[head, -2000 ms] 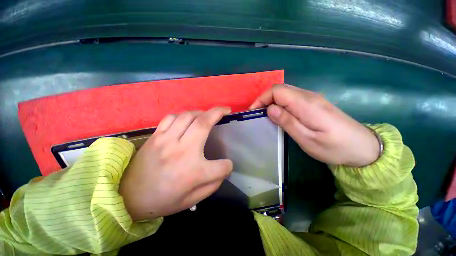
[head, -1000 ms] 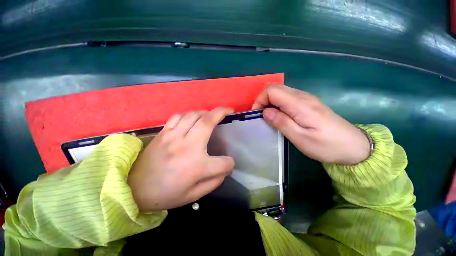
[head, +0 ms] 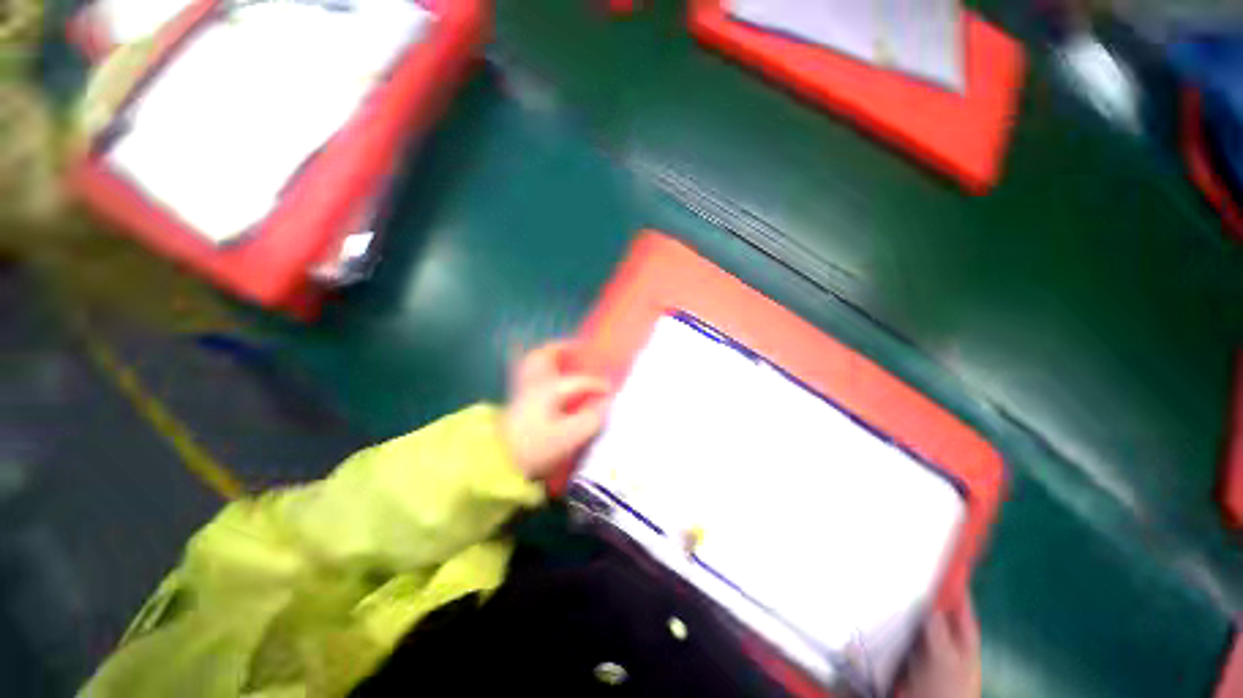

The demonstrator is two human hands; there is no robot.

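Note:
A white-faced display unit (head: 777,491) with a thin dark rim lies on a red foam pad (head: 832,368) in front of me. A small yellow patch shows on its face near the dark strip on the edge nearest me. My left hand (head: 552,409) is at the pad's left edge, thumb and fingers closed on it. My right hand (head: 943,657) is at the pad's near right corner, gripping its edge; it is partly hidden and blurred. The whole picture is blurred by motion.
Another white unit on a red pad (head: 293,280) is at upper left, beside a person's yellow-green sleeve (head: 130,68). A third unit on a red pad (head: 975,137) is at the top right. The dark-green bench (head: 491,259) has a lengthwise seam.
The view has swung and tilted. My hands have left the unit's far edge and are at the pad's sides. The unit's whole white face shows, and neighbouring units have come into view.

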